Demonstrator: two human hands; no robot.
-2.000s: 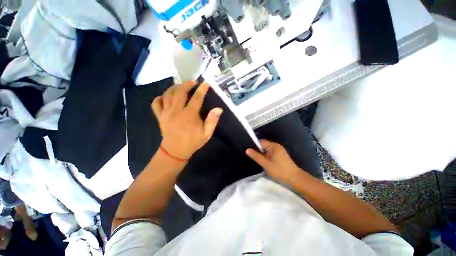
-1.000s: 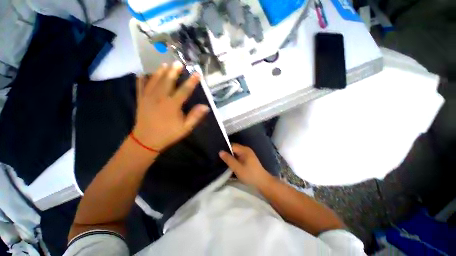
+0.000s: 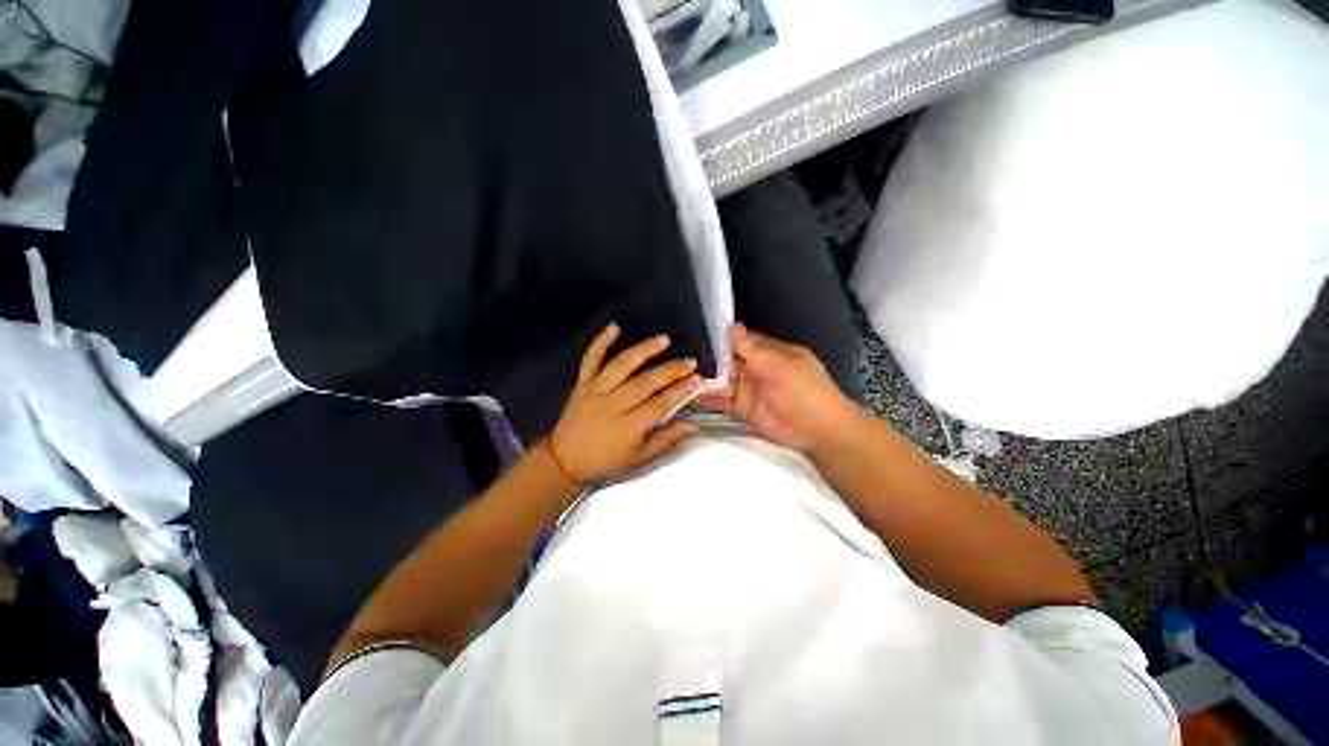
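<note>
A large black fabric panel [image 3: 467,204] lies over the table edge and my lap. A white fabric panel [image 3: 682,161] shows as a rim along its right edge, wider than a thin line near the middle. My left hand [image 3: 627,405] lies on the black panel's lower right corner, fingers spread, fingertips at the edge. My right hand [image 3: 780,386] pinches the white and black corner between thumb and fingers, close beside my left fingertips. The needle area is out of view; only part of a metal plate [image 3: 722,37] shows at the top.
The white table's front edge with a printed scale [image 3: 875,88] runs to the upper right, with part of a black phone [image 3: 1064,8] on it. A big white pile [image 3: 1093,233] is at right. Dark panels [image 3: 146,190] and grey-white pieces [image 3: 88,408] lie at left. Speckled floor [image 3: 1079,488] shows lower right.
The view has tilted down, so the machine head has left it. My left hand has moved from near the needle down to the panel's corner, beside my right hand. More white rim shows.
</note>
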